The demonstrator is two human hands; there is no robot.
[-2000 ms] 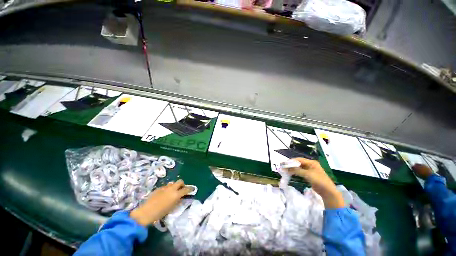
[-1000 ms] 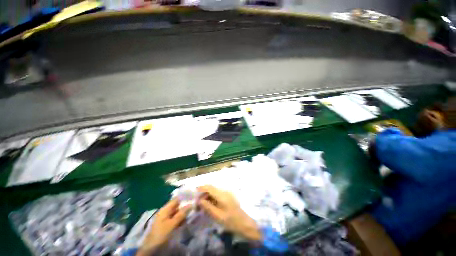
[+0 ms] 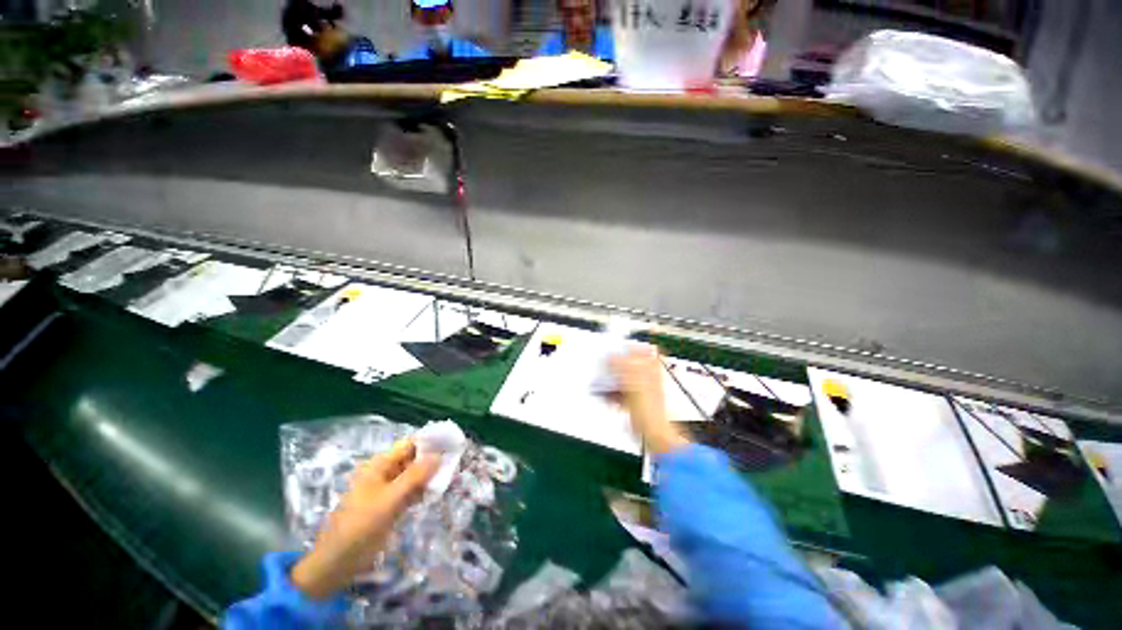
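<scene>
My left hand (image 3: 367,505) holds a small white bagged accessory (image 3: 441,450) above the pile of coiled white cables (image 3: 474,542), which lies on a clear plastic bag. My right hand (image 3: 642,391) is stretched forward over a white panel (image 3: 568,384) in the row of tablet boxes (image 3: 763,443). A whitish blurred item (image 3: 610,357) shows at its fingers, apparently held. A heap of bagged accessories (image 3: 935,603) lies at the bottom right, partly cut off by the picture's edge and my right sleeve.
The row of boxes runs along the back of the green belt (image 3: 185,425). A small white scrap (image 3: 203,375) lies on the belt at left. Behind stands a grey partition (image 3: 738,234) with yellow sheets (image 3: 535,76), a white container (image 3: 671,43) and a clear bag (image 3: 931,76) on its shelf. People show beyond.
My hands were together over the heap and are now apart. My right hand has reached forward to the boxes, my left is over the cables. The view has swung left; the neighbouring worker is out of view.
</scene>
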